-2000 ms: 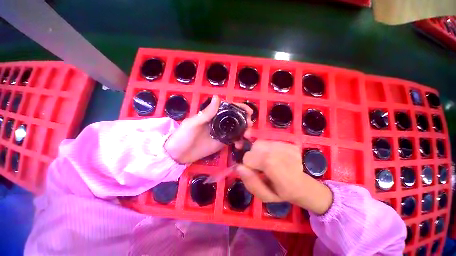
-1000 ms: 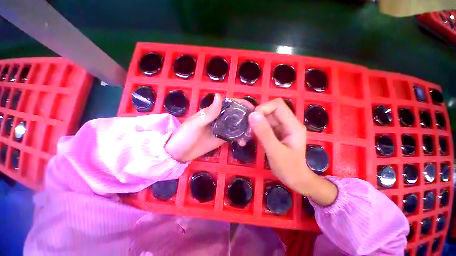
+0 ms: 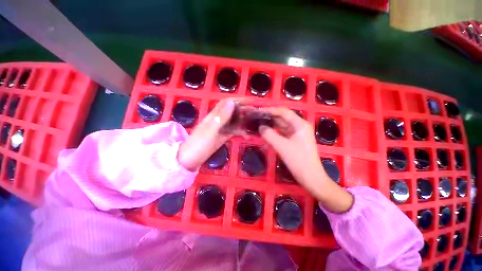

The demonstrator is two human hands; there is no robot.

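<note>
My left hand and my right hand meet above the middle of the red foam tray. Between their fingers they hold a dark watch head, blurred by motion and tilted, so its face cannot be read. Both hands touch it. Glossy black discs sit in the tray's square pockets, such as one in the front row. The rightmost column shows pockets with no disc. Part of the second row is hidden behind my hands.
A second red tray with black and silvery discs adjoins on the right. Another red tray lies at left, beside a grey slanted post. A yellowish sheet hangs at top right over the dark green surface.
My right hand worked below the watch head with a clear strip, then moved up to its right edge. Now both hands hold the watch head, which has tilted from face-up. The strip no longer shows.
</note>
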